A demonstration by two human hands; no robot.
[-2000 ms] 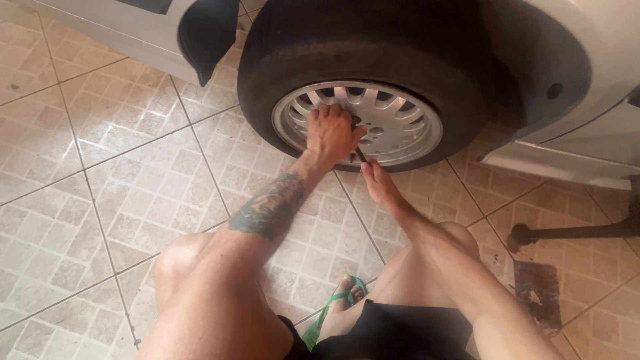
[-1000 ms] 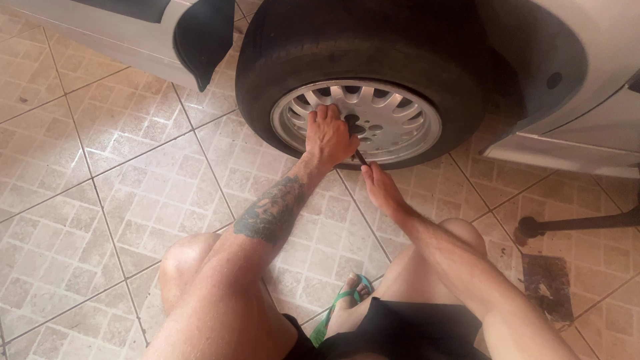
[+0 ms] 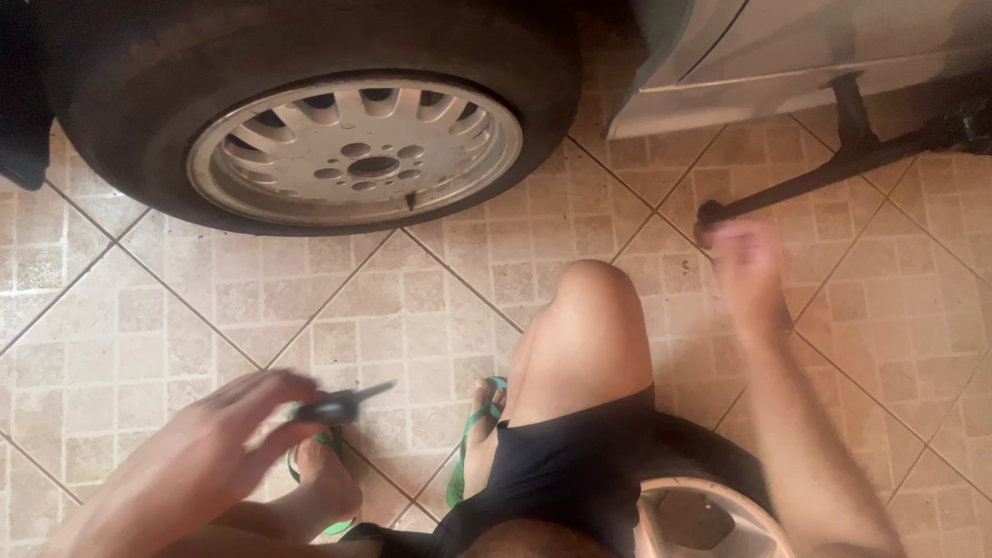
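Between the fingertips and thumb of my left hand is a small dark object with a thin metal blade, like a car key; it is blurred. My right hand is also blurred, over the floor close to the end of a dark metal jack arm; whether it holds anything cannot be told. Ahead, the silver alloy wheel with its black tire is mounted on the car. Its round bolt holes and open center show, and neither hand touches it.
At the right, the light car body's lower sill hangs above the floor. A second wheel lies by my right thigh, partly hidden by my shorts. Green flip-flops are on my feet, on beige tiles.
Both hands have left the mounted wheel. The left is now low at the left with the key-like object; the right has moved right, near the jack arm. The view has shifted right.
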